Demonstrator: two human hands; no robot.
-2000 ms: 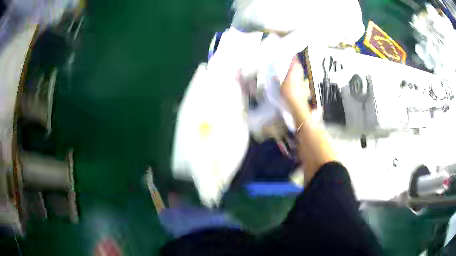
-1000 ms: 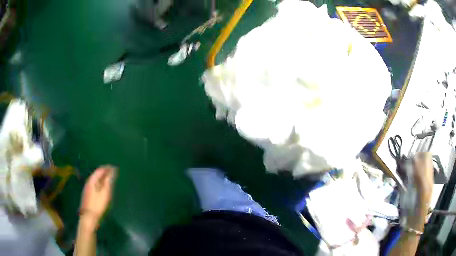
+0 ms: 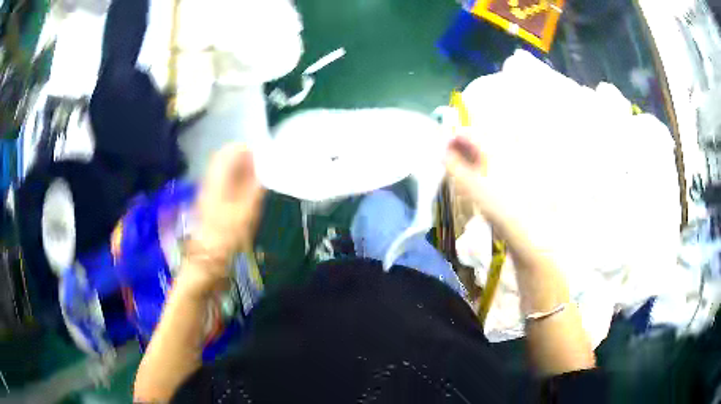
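Observation:
A bright white oval piece of cloth (image 3: pixel 348 154) is stretched between my hands above the green floor. A thin white strip hangs from its right end. My left hand (image 3: pixel 233 189) holds its left end and is blurred. My right hand (image 3: pixel 470 162) is at its right end, fingers closed on it. A large heap of white pieces (image 3: pixel 569 181) lies on the right, beside and behind my right forearm, with yellow tube parts showing at its edge.
More white cloth (image 3: pixel 245 39) lies at the upper left, near a person in dark clothes (image 3: pixel 126 118). A blue, multicoloured item (image 3: pixel 150 260) is left of my left forearm. A stool with a red-orange top (image 3: pixel 522 16) stands at the top right. A white table edge runs along the far right.
The view has turned. Both hands have come together in front of me and now hold the white piece. The left hand was empty at the lower left and the right was over the table with scissors.

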